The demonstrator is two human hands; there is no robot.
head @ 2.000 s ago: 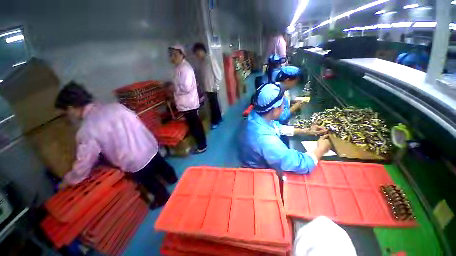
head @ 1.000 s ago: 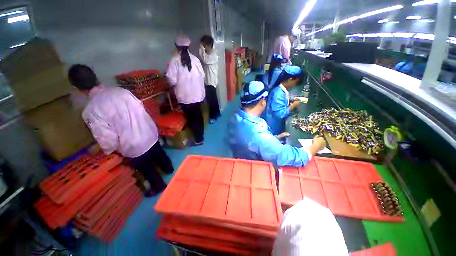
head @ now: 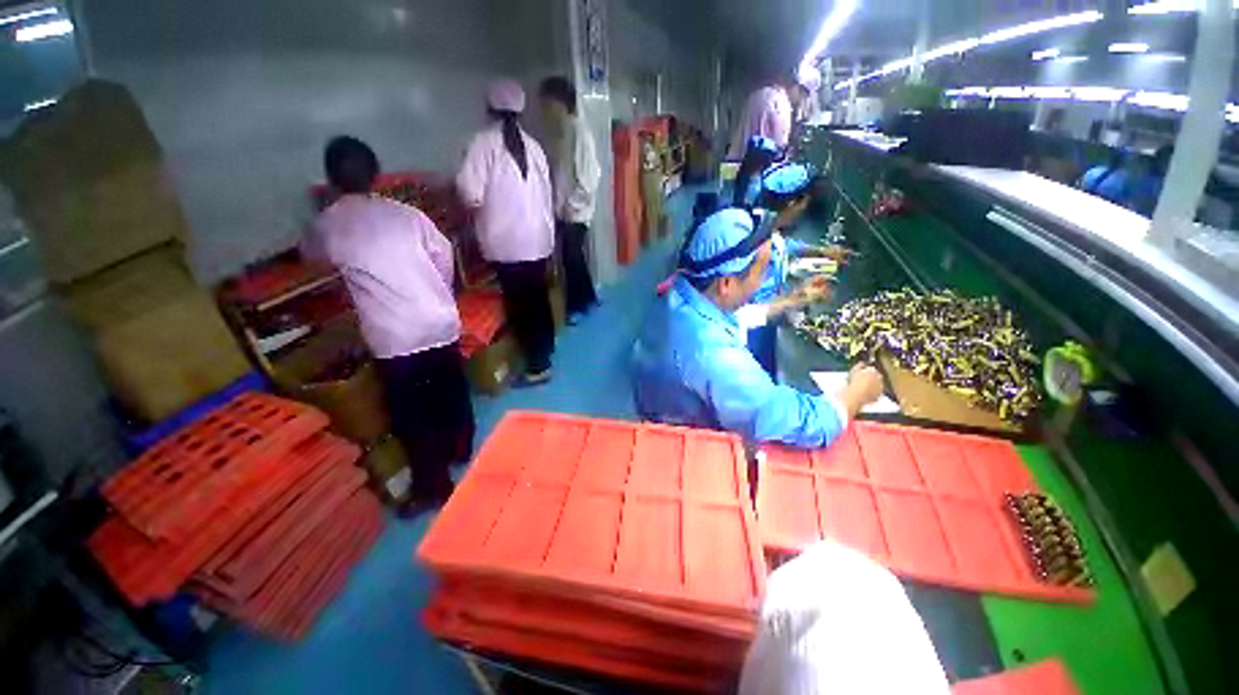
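Neither of my hands shows. A rounded white shape (head: 849, 631) stands at the bottom edge; I cannot tell whether it is a sleeve. A red-orange compartment tray (head: 591, 509) lies on top of a tray stack just left of it. A second compartment tray (head: 883, 502) lies on the green bench surface to the right. A tight row of small dark and gold parts (head: 1046, 539) sits at its right end; its other pockets show bare. Beyond it a heap of small metal parts (head: 938, 340) lies on and around a brown board (head: 938, 401).
A seated worker in blue (head: 720, 360) reaches an arm over the far edge of the right tray. A person in pink (head: 387, 278) stands left, near leaning holed trays (head: 224, 502) and cardboard boxes (head: 129, 326). A red corner (head: 1019, 682) shows at the bottom.
The person in pink at the left has straightened and moved right, away from the holed trays. The seated worker's head has turned and moved right. The white shape has shifted left since the earliest frame.
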